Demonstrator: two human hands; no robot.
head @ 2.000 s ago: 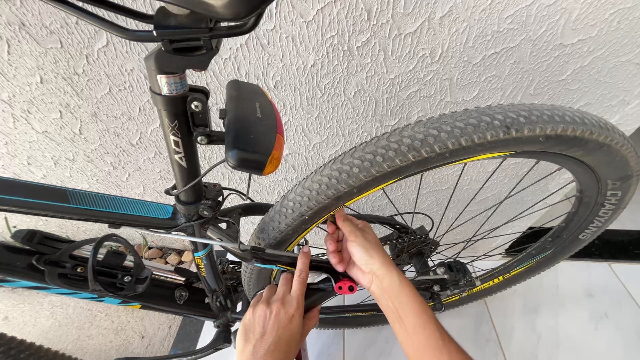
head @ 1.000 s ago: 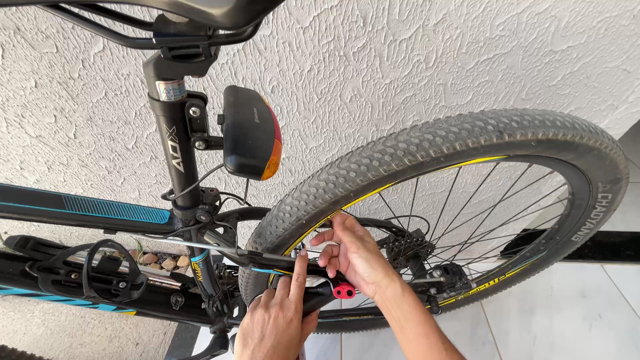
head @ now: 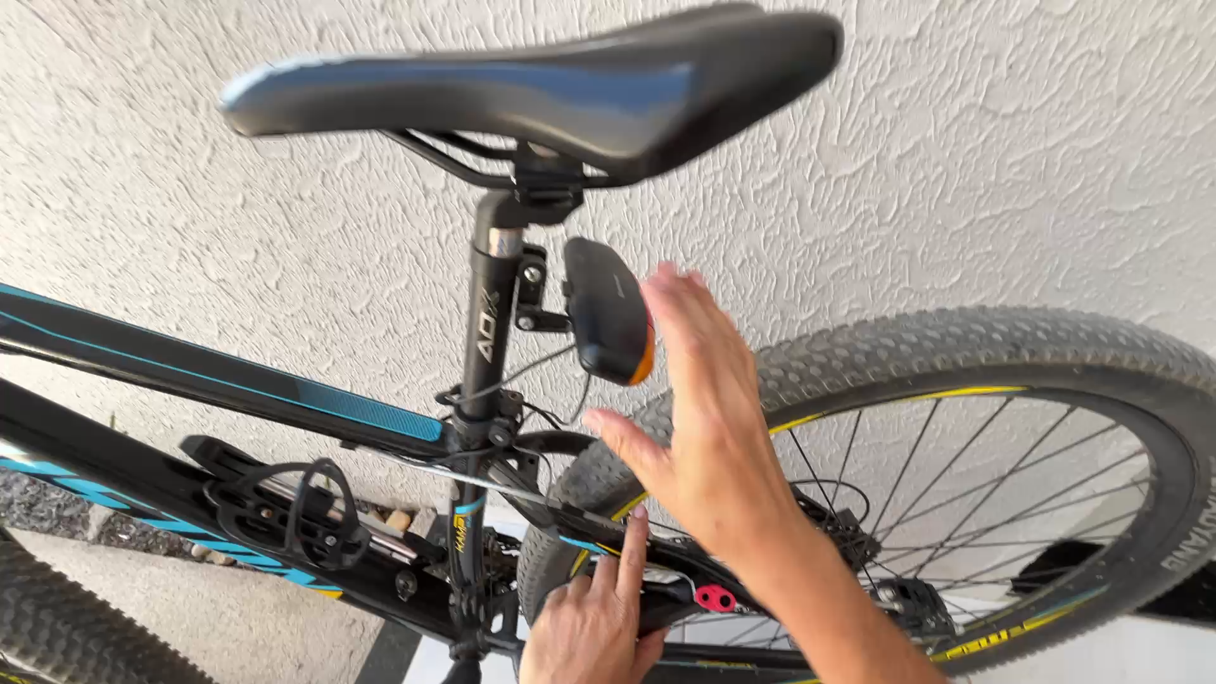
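My right hand [head: 717,437] is raised beside the black tail light [head: 608,313] with its orange and red lens, fingers apart, holding nothing; whether the fingertips touch the light I cannot tell. The light is bracketed to the black seatpost [head: 484,332]. Lower down, my left hand [head: 594,617] rests at the bicycle's rear frame stay [head: 579,527], index finger extended against it and the other fingers curled. Just right of that hand is a red part with two dark holes [head: 715,598]. The knobby rear tyre [head: 950,351] curves behind my right hand.
Above is the black saddle [head: 532,95]. A bottle cage [head: 304,518] sits on the frame at the left, and part of another tyre [head: 76,617] shows at the lower left. A white textured wall [head: 997,171] stands behind the bicycle.
My right hand has moved up from the rear wheel's rim and stay to beside the tail light, its fingers spreading. My left hand stays at the frame stay. The view has shifted, showing more saddle.
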